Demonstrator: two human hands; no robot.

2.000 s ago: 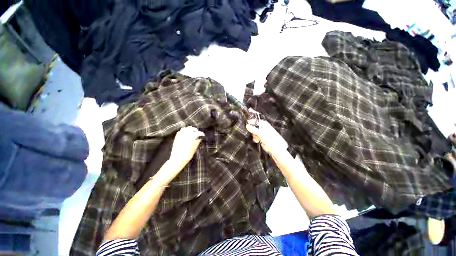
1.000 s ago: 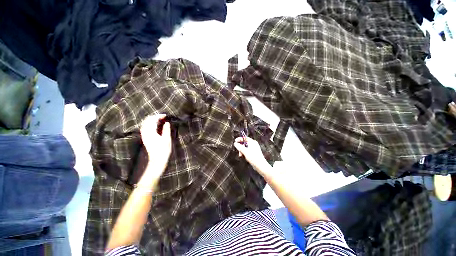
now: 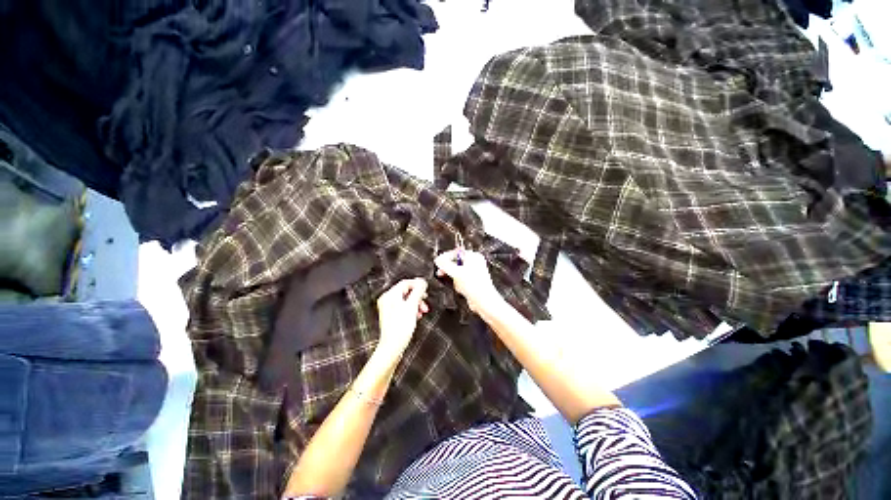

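A brown-black plaid garment (image 3: 322,210) lies spread in front of me, with a strip of plain dark lining (image 3: 311,308) showing in its left part. My left hand (image 3: 399,311) is over the middle of the garment, fingertips bent together; whether it pinches cloth is hard to tell. My right hand (image 3: 465,270) is just up and right of it, closed around small snips (image 3: 458,242), whose thin tip sticks up past the fingers. The two hands are close but apart.
A heap of plaid garments (image 3: 645,166) lies on the white table (image 3: 469,39) at right. Dark garments (image 3: 225,88) are piled at the far left. Blue denim (image 3: 78,391) hangs at the left edge. More dark plaid cloth (image 3: 801,420) is low at right.
My left hand has moved right, close to my right hand, and its spread fingers have come together. My right hand has shifted slightly up and left. More dark lining shows.
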